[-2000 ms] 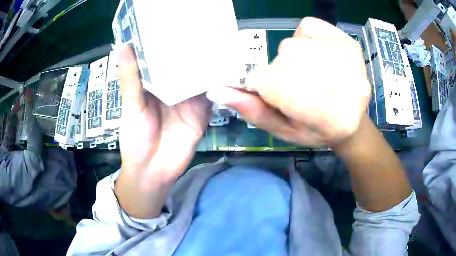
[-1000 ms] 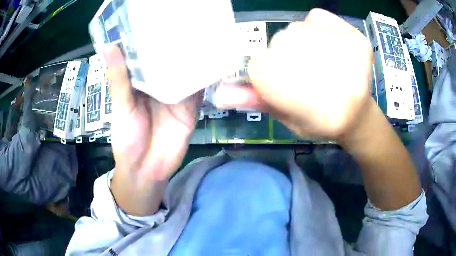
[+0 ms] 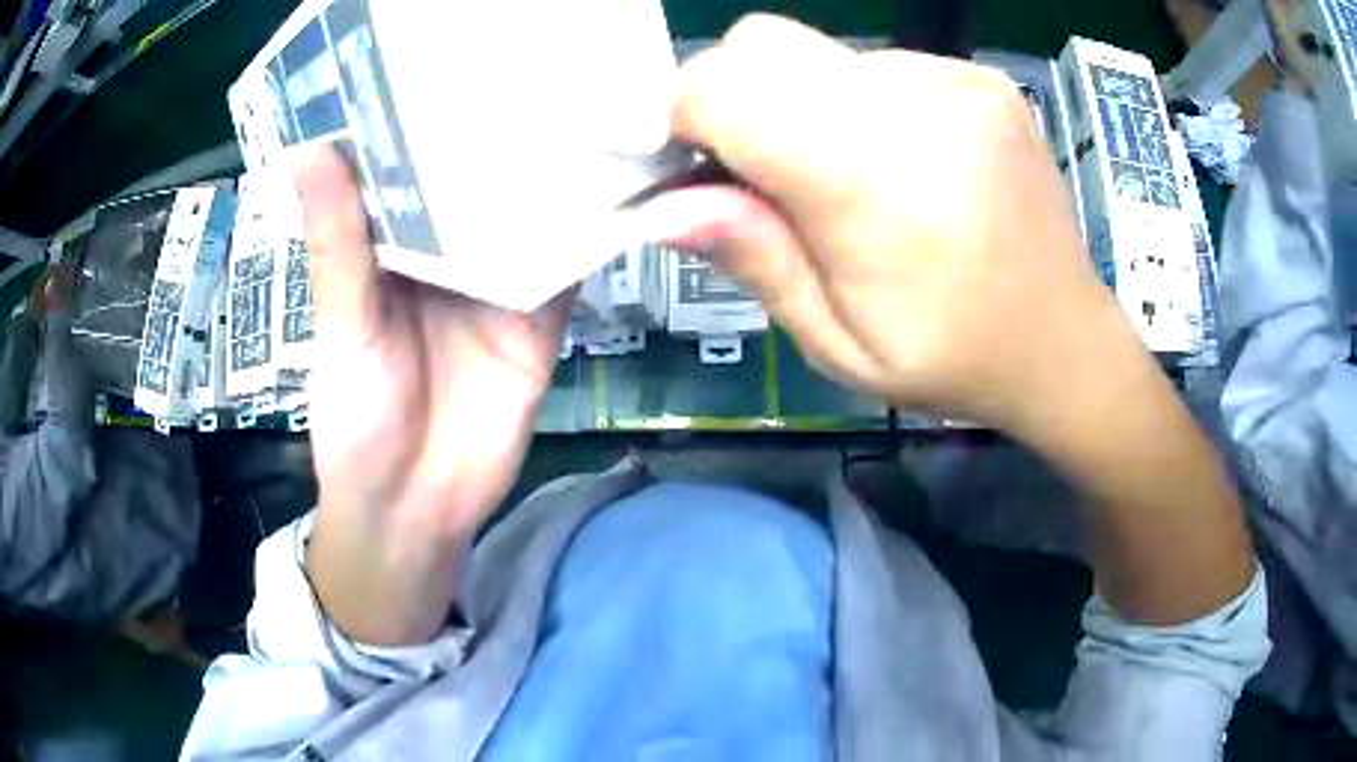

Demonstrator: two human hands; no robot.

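Observation:
A white retail carton (image 3: 521,119) is held up close to the camera, tilted, its front face glared white and a grey-blue picture panel on its left side. My left hand (image 3: 409,372) holds it from below, thumb on the panel side. My right hand (image 3: 908,223) is a fist at the carton's right edge, shut on a small hand knife. The knife's dark blade (image 3: 662,176) shows between thumb and fingers against the carton's face; its handle is hidden in the fist. Whether film lies at the blade cannot be told.
White cartons stand in a row on the left (image 3: 176,305), behind my hands (image 3: 714,298) and on the right (image 3: 1143,209). The green bench (image 3: 685,390) has yellow tape lines. A crumpled white wad (image 3: 1213,137) lies at right. People in grey coats are on both sides.
The carton has shifted left and turned, showing more of its picture panel. My right hand has moved left and up, and the dark blade now shows. The right neighbour's arm now reaches forward.

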